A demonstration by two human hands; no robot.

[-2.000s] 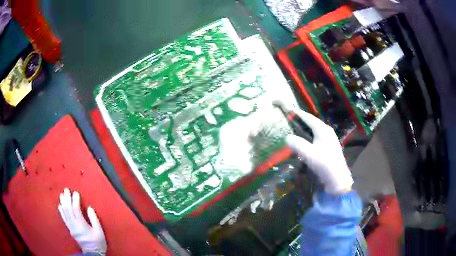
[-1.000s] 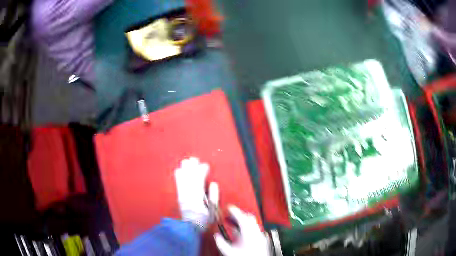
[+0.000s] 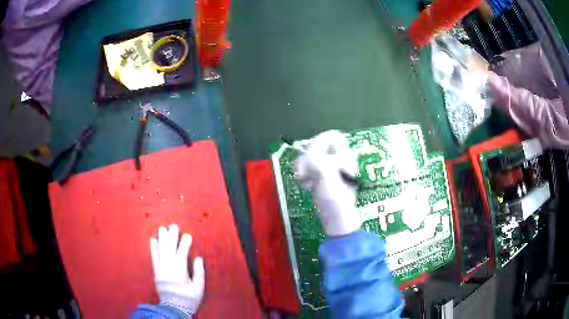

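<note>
A large green circuit board (image 3: 399, 265) lies solder side up over a red mat on the right of centre. My right hand (image 3: 330, 171), white-gloved, is over the board's upper left part, closed on a thin, pen-like marker; its dark tip points to the board's upper left corner and a black end shows beside the hand. Whether the tip touches the board cannot be told. My left hand (image 3: 178, 268), white-gloved, rests empty with fingers spread on the left red mat (image 3: 106, 230).
Two pairs of pliers (image 3: 150, 124) (image 3: 76, 152) lie at the mat's far edge. A black tray (image 3: 112, 93) holds yellowish paper and a yellow ring. Component-side boards (image 3: 527, 202) stand at right. Other people's sleeves (image 3: 527, 106) (image 3: 31, 43) show on both sides, one hand near clear plastic.
The view has swung left and back. My hands came together over the left mat, then parted. My right hand is back over the board, now at its upper left; my left hand is flat again.
</note>
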